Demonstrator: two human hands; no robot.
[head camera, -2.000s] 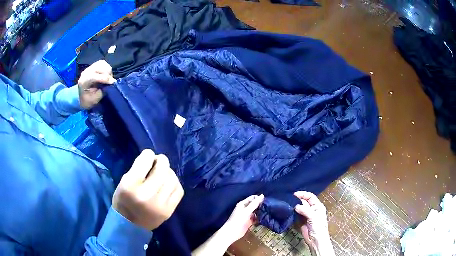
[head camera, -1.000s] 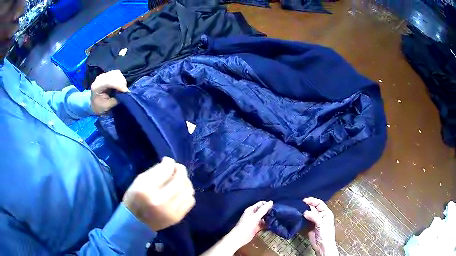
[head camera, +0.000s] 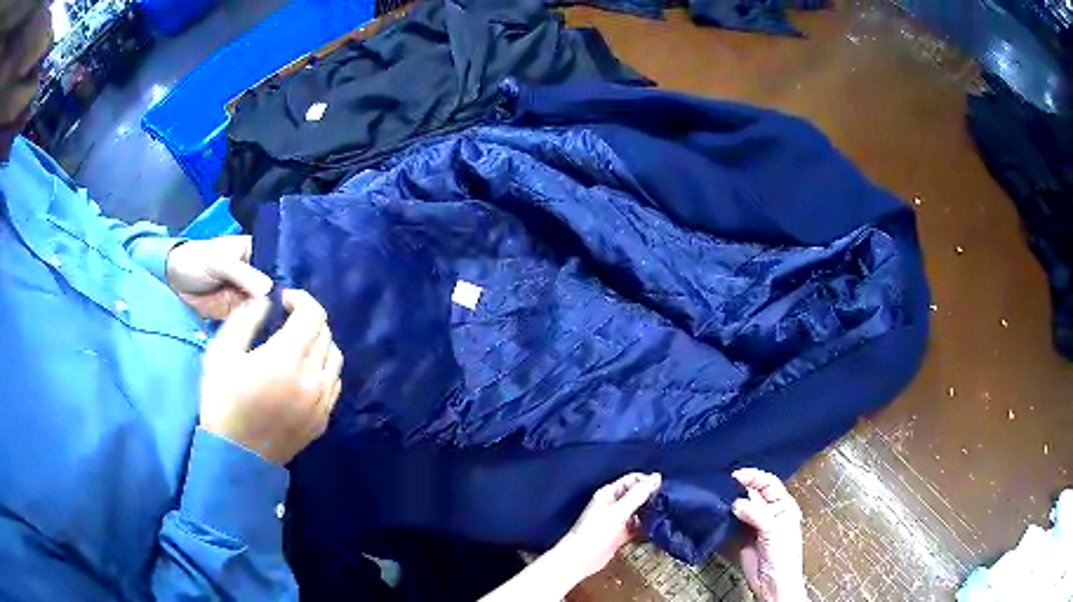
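Note:
A large navy coat (head camera: 494, 500) lies lining side up, with its wrinkled quilted lining (head camera: 612, 353) showing and a small white label (head camera: 466, 294) on it. At the bottom of the view, my left hand (head camera: 614, 517) pinches the left edge of the coat's sleeve end (head camera: 692, 520). My right hand (head camera: 771, 527) holds the right edge of the same sleeve end. The sleeve opening is spread between my fingers, with shiny lining showing. My hands are bare, and both are partly cut off by the lower edge.
At the left, another person in a blue shirt (head camera: 106, 388) holds the coat's hem with both hands. Black garments (head camera: 377, 106) lie behind the coat, beside a blue bin (head camera: 253, 71). More black fabric (head camera: 1030, 200) lies at the right. White cloth (head camera: 1035, 564) is at the lower right.
The coat and my hands appear slightly farther right. The other person's hands have come together at the hem and lowered the lifted fold. My hands keep their hold on the sleeve end.

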